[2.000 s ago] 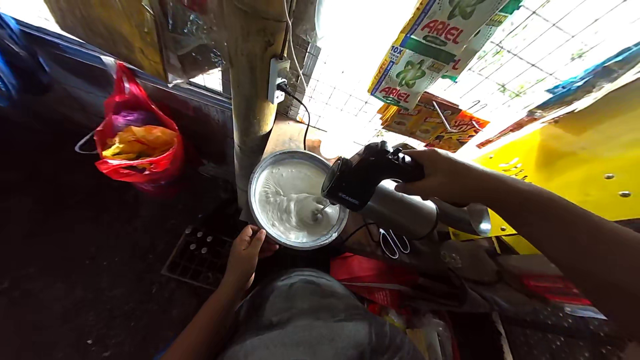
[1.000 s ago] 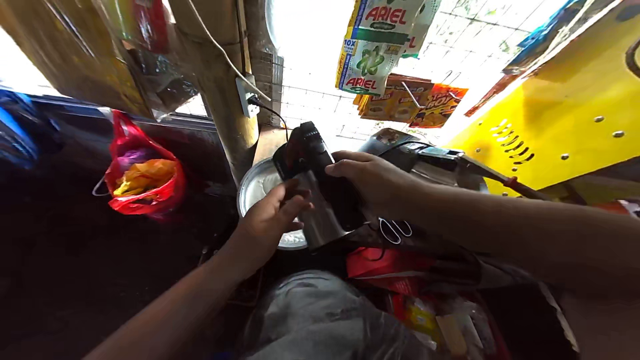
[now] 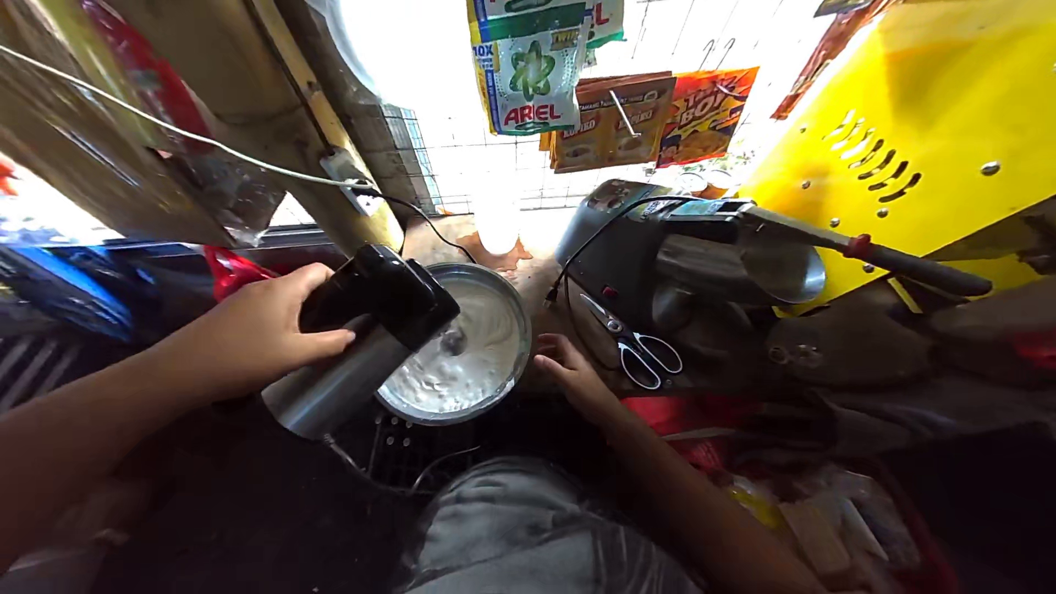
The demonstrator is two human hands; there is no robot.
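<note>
My left hand [image 3: 285, 326] is closed round the handle of a black and silver electric hand mixer [image 3: 363, 330], tilted over a round metal bowl [image 3: 525, 363]. Inside the bowl lies a pale, creamy batter [image 3: 478, 367], its surface rippled around the mixer's end; the beaters are mostly hidden. At the bowl's right rim is my right hand [image 3: 569, 367], its fingers apart and nothing held in them. Whether its fingertips touch the rim cannot be told. Scissors with white and black handles [image 3: 631, 342] lie to the right of that hand.
An ice shaver-like grey machine [image 3: 619, 239] with a long black-gripped lever stands behind the scissors. Its cord runs beside them. A power outlet [image 3: 351, 181] with a plugged cord is on the post. Detergent packets [image 3: 532, 78] and sachets [image 3: 615, 124] hang at the wire mesh. Right stands a yellow panel [image 3: 932, 107].
The mixer has passed from my right hand to my left, with both hands on it one second ago. My right hand has let go and is now at the bowl's right side.
</note>
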